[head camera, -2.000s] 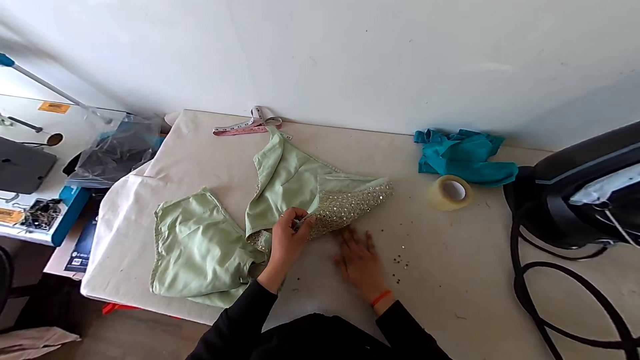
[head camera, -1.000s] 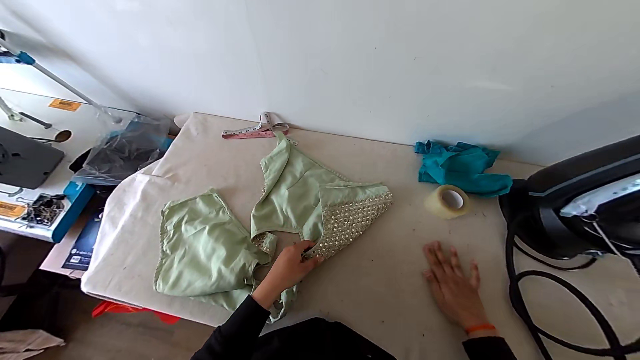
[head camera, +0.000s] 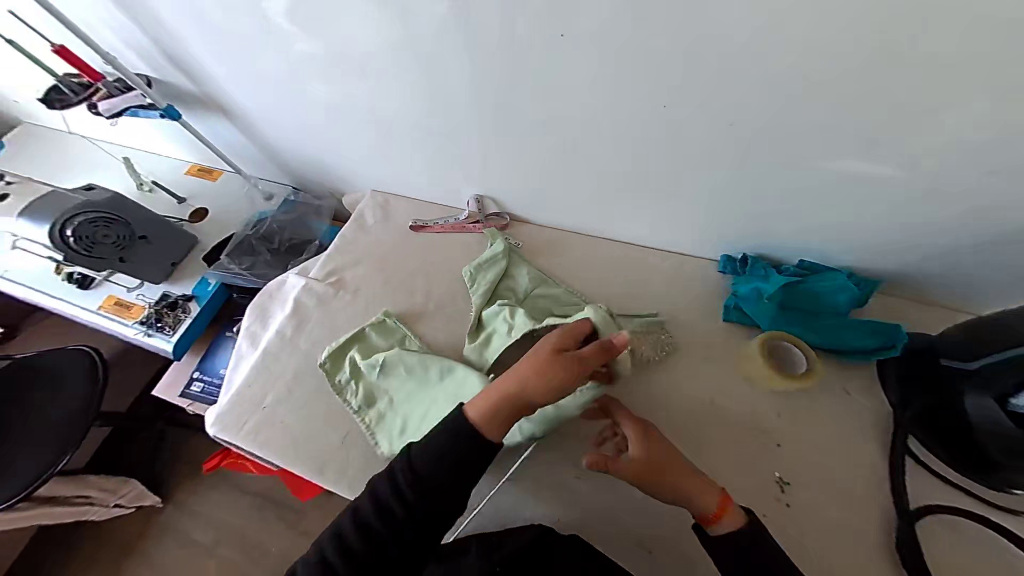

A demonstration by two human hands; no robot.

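Observation:
A light green fabric garment lies spread over the cloth-covered table, with a beaded part showing at its right end. My left hand grips the garment's folded right portion, which is lifted and blurred. Just below the fabric's lower right edge is my right hand, fingers curled; whether it touches the cloth cannot be told. A thin white cord runs from under the garment toward my body.
A measuring tape lies by the wall. Teal cloth, a tape roll and a black steam iron with its cable are at the right. At the left stand a sewing machine, a plastic bag and a black chair.
My left hand has lifted and folded the garment's beaded part, which lay flat before. My right hand has moved from the bare table near the tape roll back to the garment. The view has swung left.

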